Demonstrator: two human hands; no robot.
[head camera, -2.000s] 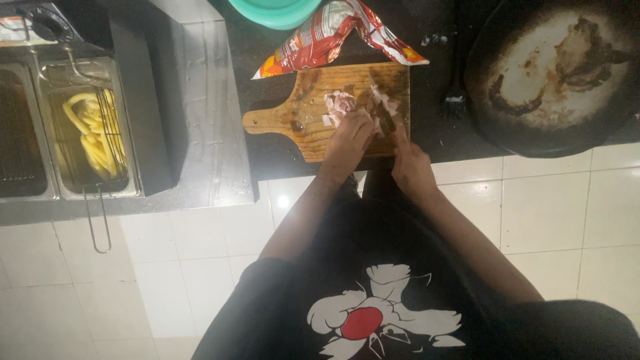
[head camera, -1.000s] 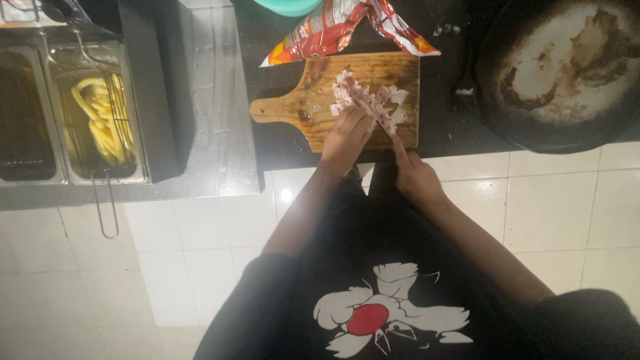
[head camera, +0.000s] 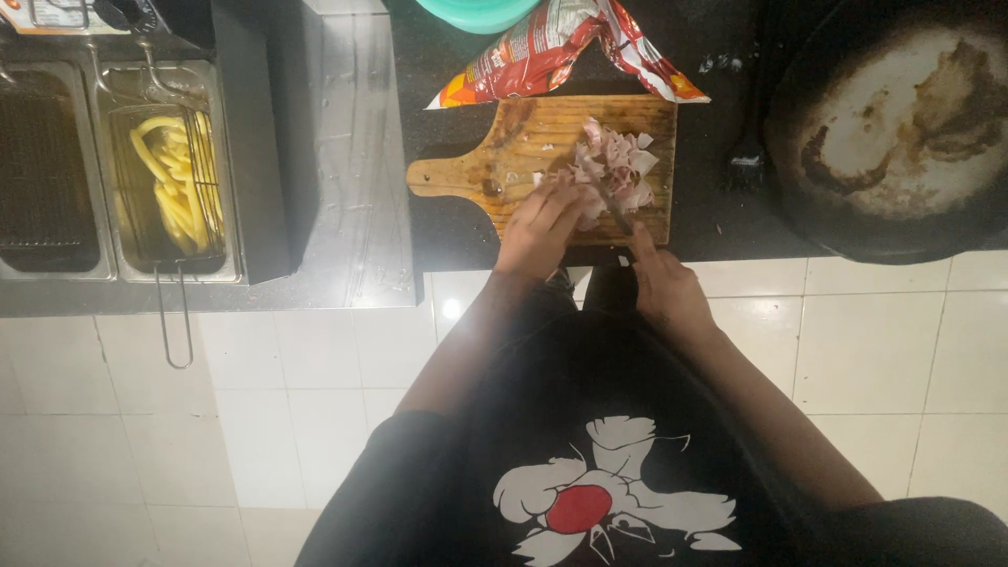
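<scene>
A wooden cutting board (head camera: 535, 134) with a handle on its left lies on the dark counter. Chopped pinkish meat, which looks like ham or bacon (head camera: 618, 157), is heaped on its right half. My right hand (head camera: 669, 291) grips a knife (head camera: 616, 206) at the board's near edge, the blade slanting up and left into the pieces. My left hand (head camera: 543, 228) rests on the board with its fingertips on the left side of the heap, close to the blade. Whether the fingers press on pieces or hold some between them is hard to tell.
Behind the board lies a red plastic food packet (head camera: 543, 55), with a teal bowl (head camera: 480, 12) beyond it. A large blackened pan (head camera: 890, 118) and a dark brush (head camera: 744, 165) are at right. At left stands a deep fryer (head camera: 268, 157) with fries (head camera: 177, 181) in a wire basket (head camera: 126, 157).
The chopped meat shows more spread out and heaped than two seconds ago. The knife, laid over the board's right side then, now points into the heap between my hands.
</scene>
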